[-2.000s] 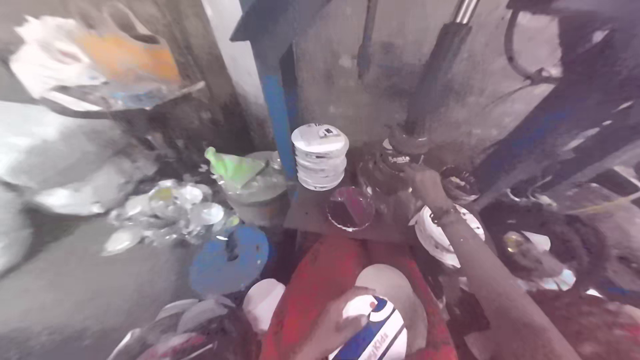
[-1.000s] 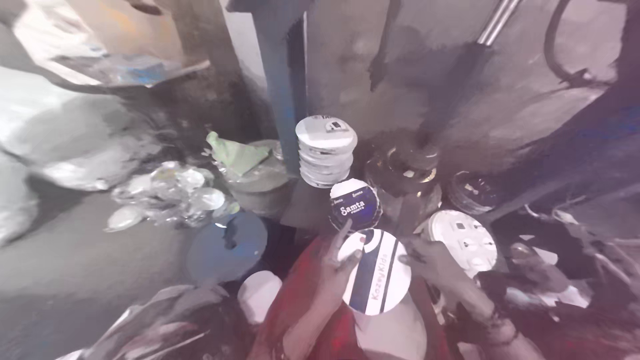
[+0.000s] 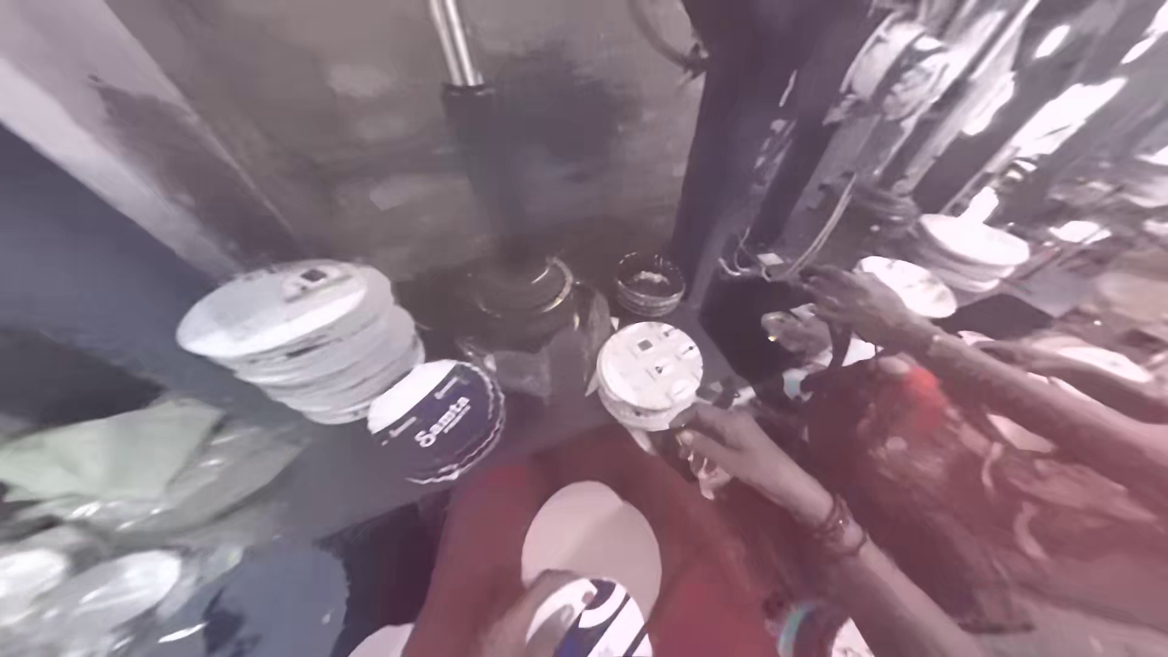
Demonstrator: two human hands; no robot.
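Observation:
My left hand (image 3: 540, 613) is at the bottom, its fingers on a blue-and-white printed round disc (image 3: 607, 622) held over my lap. Under that disc lies a plain pale round disc (image 3: 591, 540). My right hand (image 3: 721, 443) is at the lower right edge of a stack of white printed discs (image 3: 650, 370); whether it grips one cannot be told. Left of them, a dark printed disc with a scalloped rim (image 3: 440, 422) rests beside a taller stack of white discs (image 3: 297, 315). Behind stands a dark round metal machine part (image 3: 520, 297).
A co-worker's hand and arm (image 3: 867, 306) reach in at the right, near more white discs (image 3: 975, 245). A small round container (image 3: 650, 281) stands behind the middle stack. Green plastic sheeting (image 3: 105, 452) and a blue round lid (image 3: 283, 602) are at the left.
My right hand has left the blue-and-white disc and moved right to the white stack. My left hand still has the disc, now lower in view. The view has swung right.

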